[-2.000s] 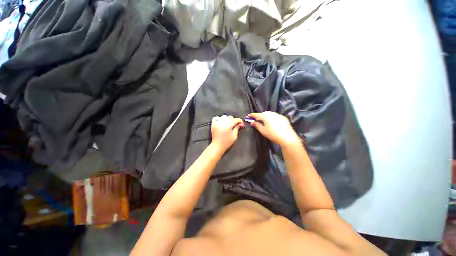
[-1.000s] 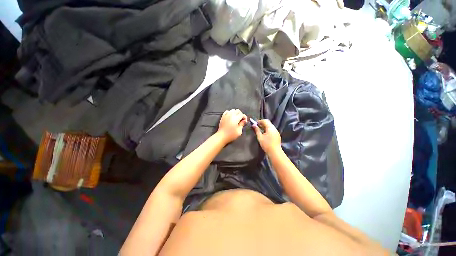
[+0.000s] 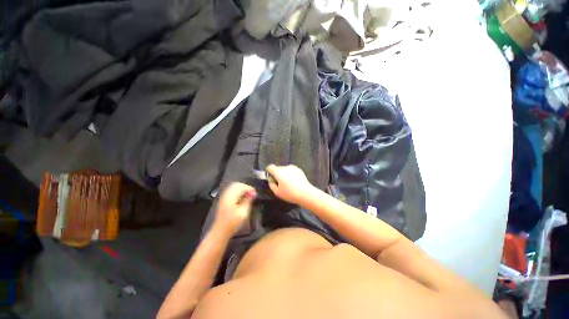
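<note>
A dark grey jacket (image 3: 299, 118) lies in front of me, its shiny blue-black lining (image 3: 374, 149) showing on the right. A narrow fold of its matt front runs up from my hands. My left hand (image 3: 236, 202), slightly blurred, is closed at the jacket's near edge and seems to pinch the cloth. My right hand (image 3: 288, 182) is just right of it and slightly farther away, holding a small, finger-length tool (image 3: 261, 175) with a pale glint. The tool's tip is over the grey cloth. A tiny white label (image 3: 372, 211) shows on the lining.
A heap of dark grey garments (image 3: 68, 62) is at the left. Pale cream cloth (image 3: 340, 22) lies at the far side of the white table (image 3: 462, 149). An orange slatted object (image 3: 78, 209) stands low at the left. Bagged goods (image 3: 536, 81) are beyond the right edge.
Both hands have moved left and nearer to me, down the jacket front, and are farther apart. The jacket front is now folded lengthwise. The white label has come into view.
</note>
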